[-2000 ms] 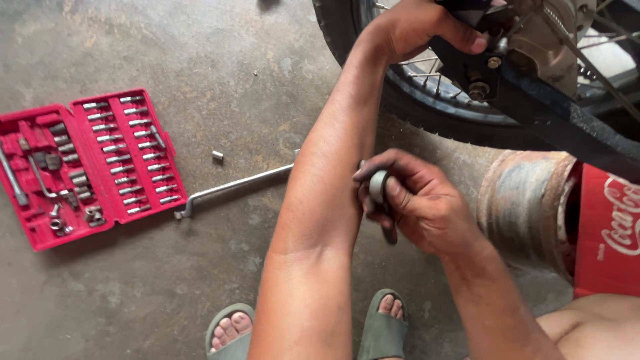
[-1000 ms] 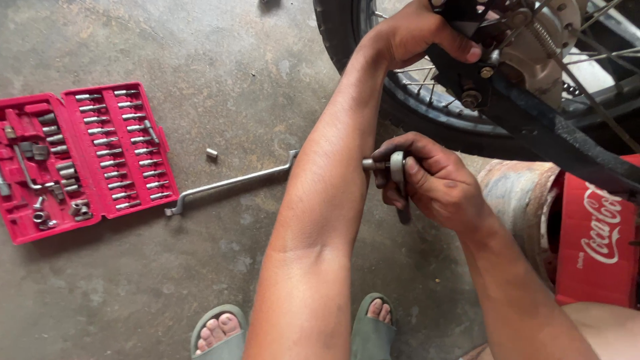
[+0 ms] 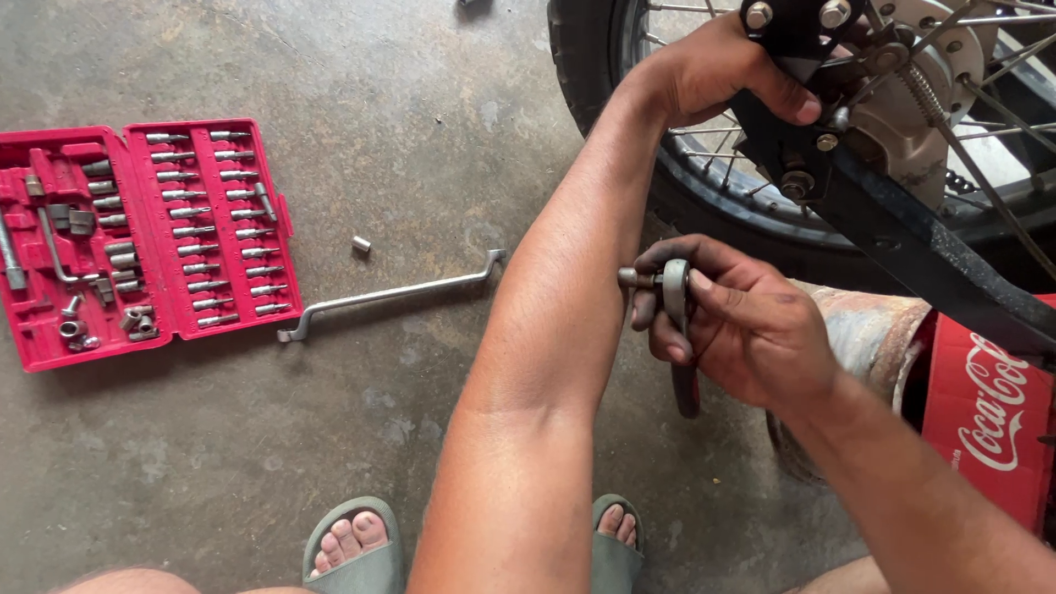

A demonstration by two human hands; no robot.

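My left hand (image 3: 730,70) is wrapped around a black metal bracket (image 3: 792,45) beside the spoked motorcycle wheel (image 3: 701,177); its thumb lies near a bolt and most of its fingers are hidden behind the metal. In my right hand (image 3: 734,318) is a ratchet wrench (image 3: 676,289) with a small socket (image 3: 634,278) on its drive, pointing left close to my left forearm. The ratchet's red and black handle hangs below the palm. From the wheel hub (image 3: 907,140) the black swingarm (image 3: 924,223) slopes down to the right.
An open red socket case (image 3: 177,318) with sockets and bits lies left on the concrete floor. A loose socket (image 3: 360,244) and an offset box-end wrench (image 3: 396,290) lie nearer. At right are a rusty metal cylinder (image 3: 866,330) and a red crate (image 3: 957,396); my sandalled feet are below.
In my right hand the ratchet has turned, so that its socket, not visible two seconds ago, now shows pointing left. My left hand stays at the bracket.
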